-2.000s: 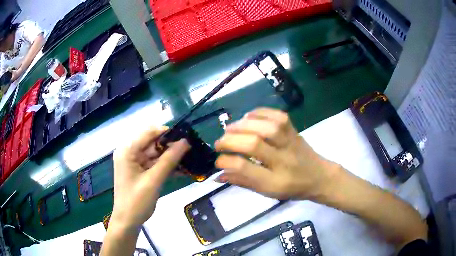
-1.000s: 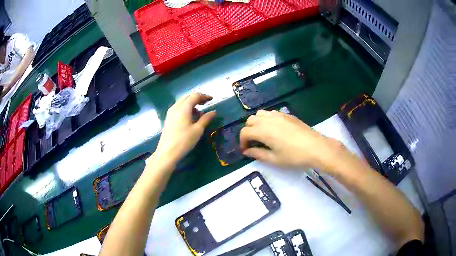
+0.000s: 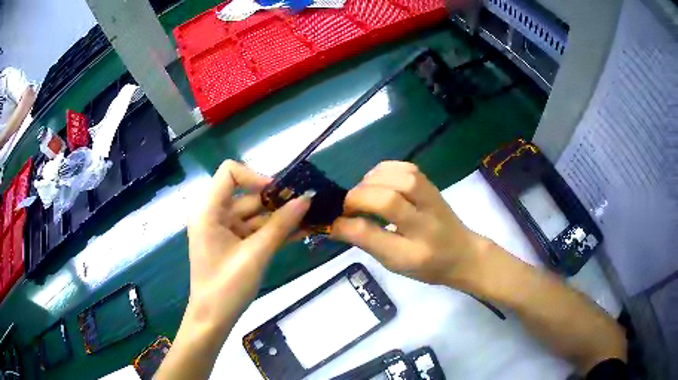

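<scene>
A black phone middle frame [image 3: 316, 194] is held tilted above the green belt, its solid end with orange edging towards me. My left hand [image 3: 241, 234] grips its left side, thumb on the solid panel. My right hand [image 3: 405, 223] holds its right corner with the fingertips. The frame's far end reaches up over the belt and is blurred. Another middle frame [image 3: 268, 346] lies flat on the white sheet below. Stacked frames [image 3: 398, 365] overlap at the bottom edge. Dark tweezers [image 3: 491, 308] are mostly hidden under my right forearm.
A set-apart frame [image 3: 513, 174] lies at right. Frames [image 3: 88, 326] lie on the green belt [image 3: 175, 286] at lower left. Red trays [image 3: 245, 63] are beyond it. A black tray [image 3: 137, 148] holds a clear plastic bag [image 3: 70, 178]. Metal posts stand behind; a person's arm shows far left.
Both hands have come together on a frame, now lifted and tilted above the belt. One second ago the left hand was empty. The view has shifted a little.
</scene>
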